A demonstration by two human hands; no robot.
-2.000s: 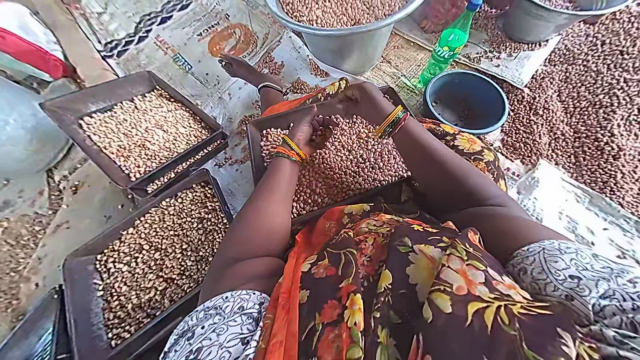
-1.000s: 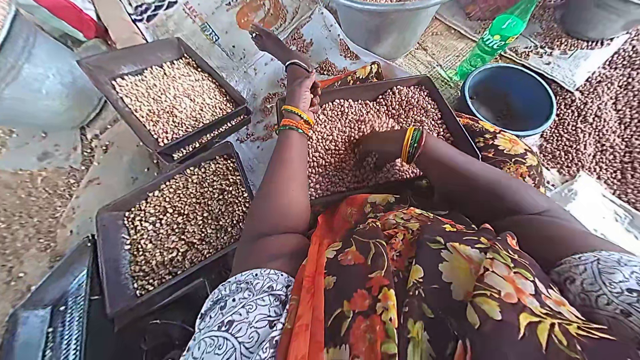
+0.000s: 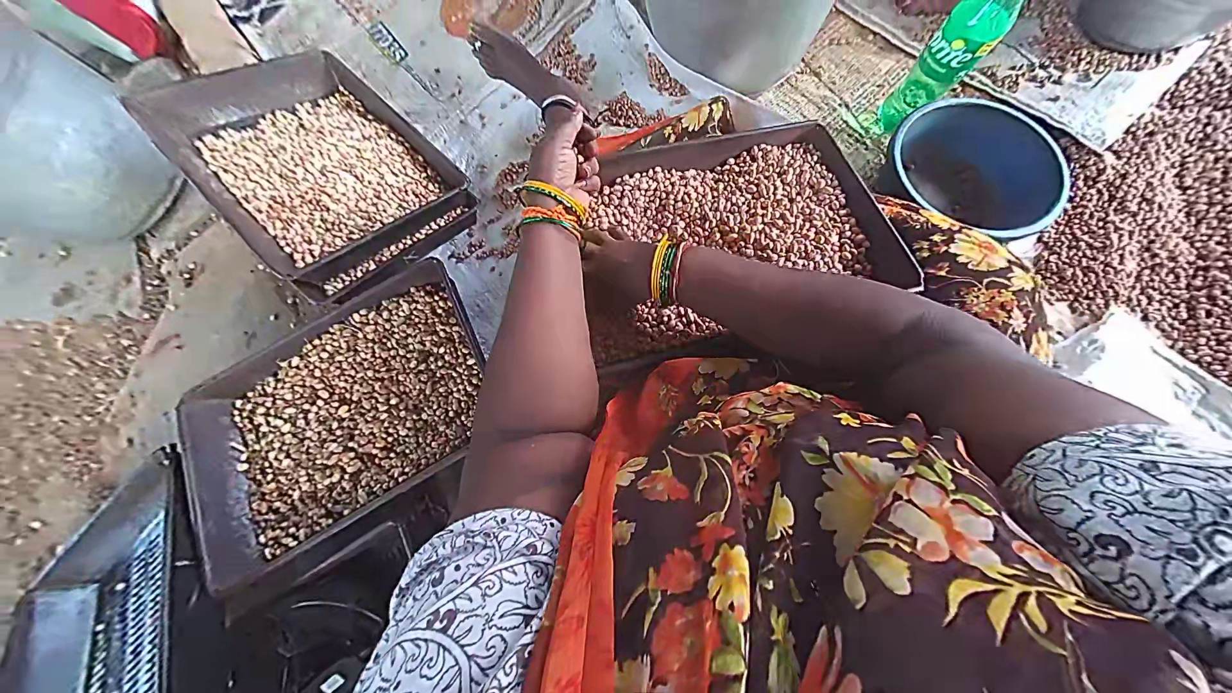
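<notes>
A dark rectangular tray (image 3: 895, 252) of reddish-brown nuts or seeds (image 3: 751, 207) rests by my lap. Raised over its left edge, my left hand (image 3: 568, 159) has its fingers curled; a few pale kernels seem to show in them. My right hand (image 3: 616, 269) reaches into the left part of the tray, its fingertips partly hidden behind my left wrist. Yellow, green and orange bangles circle both wrists. To the left, one dark tray (image 3: 159, 101) holds pale kernels (image 3: 322, 173), and a nearer one (image 3: 207, 462) holds browner kernels (image 3: 356, 414).
A dark blue tub (image 3: 982, 168) stands right of the tray, beside a green plastic Sprite bottle (image 3: 948, 63). A metal basin (image 3: 736, 38) is at the back. Loose nuts (image 3: 1145, 212) are heaped at the far right. My bare foot (image 3: 515, 63) extends behind my left hand.
My right hand has moved left across the nuts, from the tray's middle toward my left wrist. Two seconds ago both hands were farther apart and raised over the tray. The view has shifted.
</notes>
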